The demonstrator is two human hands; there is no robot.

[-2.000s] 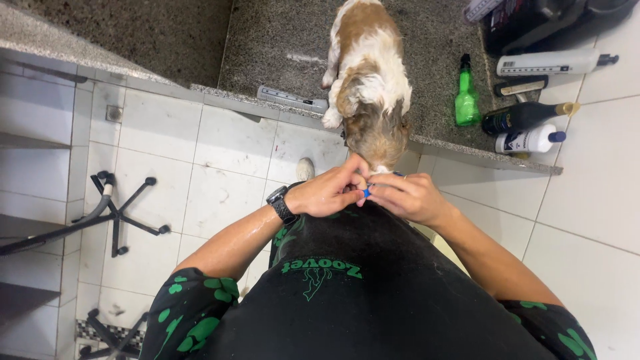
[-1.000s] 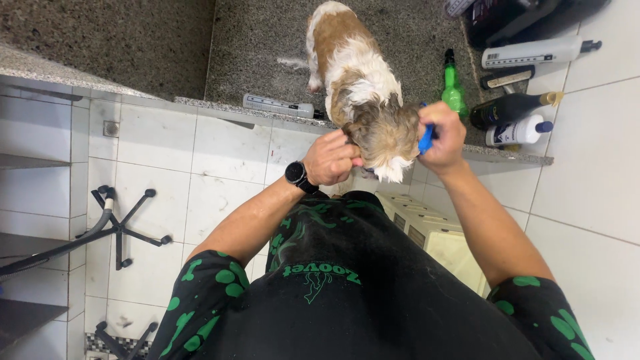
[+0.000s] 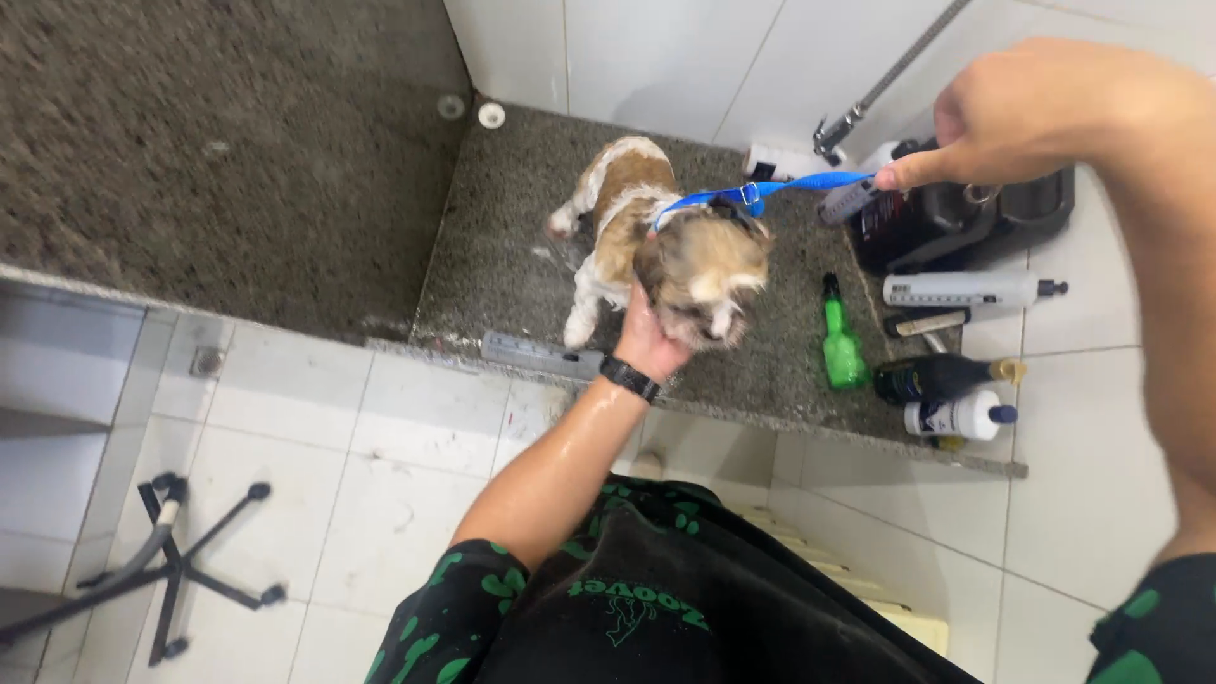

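A small brown and white dog [image 3: 632, 204] stands on the speckled granite counter [image 3: 494, 209], its fur looking damp. My left hand [image 3: 654, 334], with a dark watch on the wrist, is under the dog's chin and cups it from the near side. A blue strap leash [image 3: 807, 182] with a metal buckle runs from the dog's neck to the right. My right hand [image 3: 988, 123] grips the leash's far end and holds it raised and taut. The dog's face is partly blurred.
A green bottle [image 3: 842, 347], a clear bottle [image 3: 969, 288], a dark bottle [image 3: 940, 378], a white bottle [image 3: 955, 416] and a black jug [image 3: 969, 223] are at the right. Another clear bottle [image 3: 532, 353] lies at the counter's front edge. A shower hose [image 3: 898, 66] hangs behind. A wheeled stand [image 3: 176, 565] is lower left.
My right hand has moved up and right from beside the dog's head, drawing out the blue leash. My left hand has moved under the dog's chin. The view has shifted to show the back wall.
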